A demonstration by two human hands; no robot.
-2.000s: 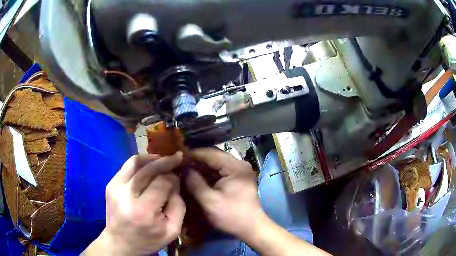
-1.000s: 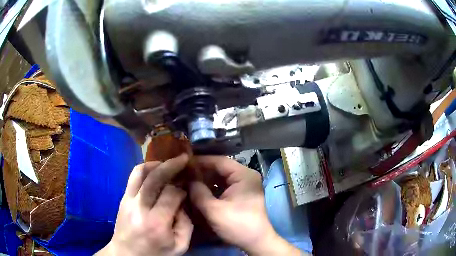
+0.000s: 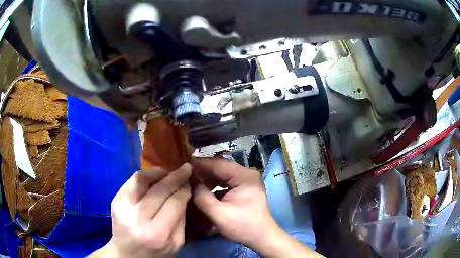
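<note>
The orange-tan leather workpiece (image 3: pixel 164 143) runs from under the sewing machine head down to my hands, with its darker part hanging below them. My left hand (image 3: pixel 149 209) pinches its edge between thumb and fingers. My right hand (image 3: pixel 234 199) pinches the same edge from the right, its fingertips close to the left ones. The ribbed tension dial (image 3: pixel 186 104) sits just above the workpiece. The needle and presser foot are hidden behind the dial and too blurred to tell.
The cylinder arm (image 3: pixel 272 113) with a slotted metal plate (image 3: pixel 277 92) extends right. A blue bin (image 3: pixel 96 176) at left holds brown cut pieces (image 3: pixel 45 176) and a white slip (image 3: pixel 21 148). A clear plastic bag (image 3: pixel 376 211) with brown pieces lies lower right. Blue-jeaned knees show below.
More orange-tan leather shows between the machine head and my fingertips. Both hands still pinch the edge. The whole view has shifted a little back and forth.
</note>
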